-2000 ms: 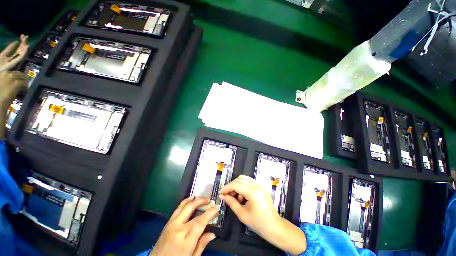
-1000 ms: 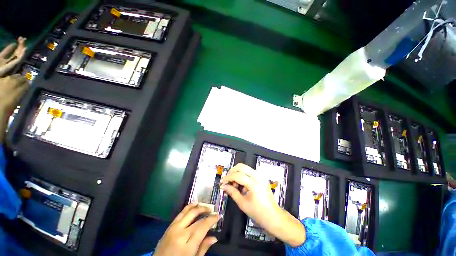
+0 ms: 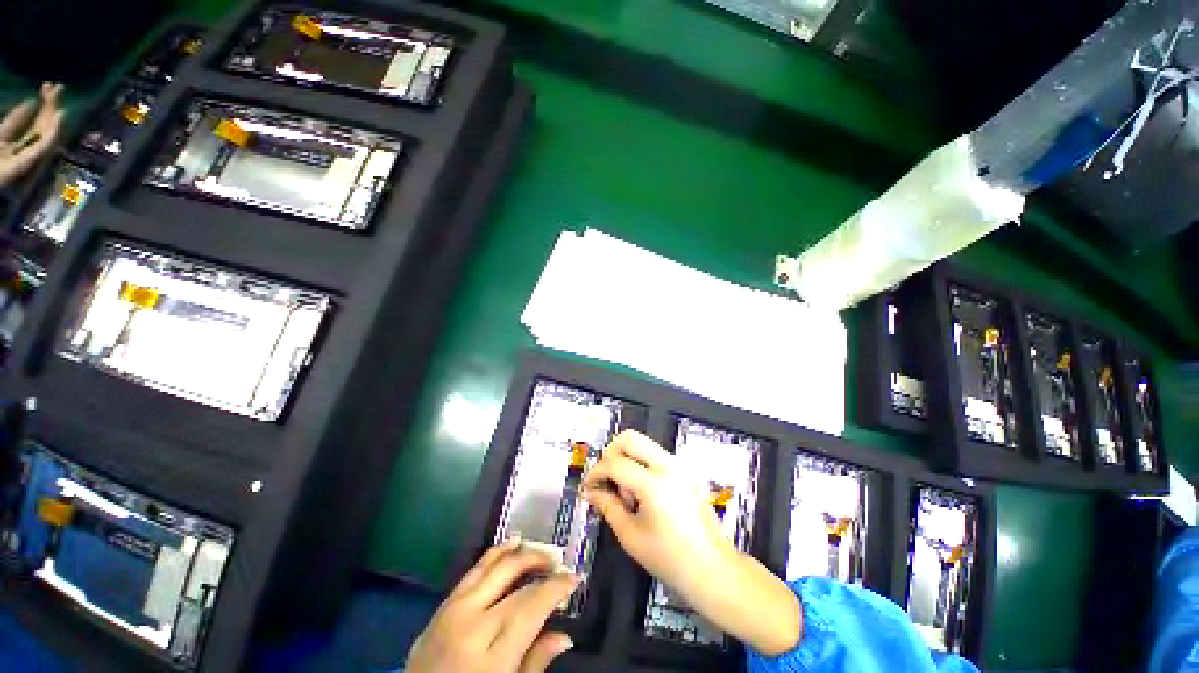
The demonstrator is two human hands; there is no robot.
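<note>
A black foam tray [image 3: 631,410] with four pockets lies in front of me, a phone display assembly in each. My left hand [image 3: 500,611] rests on the lower end of the leftmost assembly [image 3: 546,454], fingers bent and close together. My right hand [image 3: 651,506] is over the right edge of that assembly, thumb and index fingertips pinched together just below its orange flex cable end [image 3: 579,456]. Whether anything small is between the fingertips of either hand cannot be told. White adhesive sheets [image 3: 697,322] lie just beyond the tray.
Stacked foam trays [image 3: 395,283] with assemblies stand at left, more trays [image 3: 980,460] at right. A wrapped bench post [image 3: 907,210] rises behind the sheets. Another person's hand [image 3: 29,132] shows at the left edge, and a blue sleeve [image 3: 1177,605] at the right edge.
My right hand has shifted slightly up from two seconds ago, and its fingertips have parted from my left hand's. The other person's nearer hand and blue sleeve at left have moved out of view.
</note>
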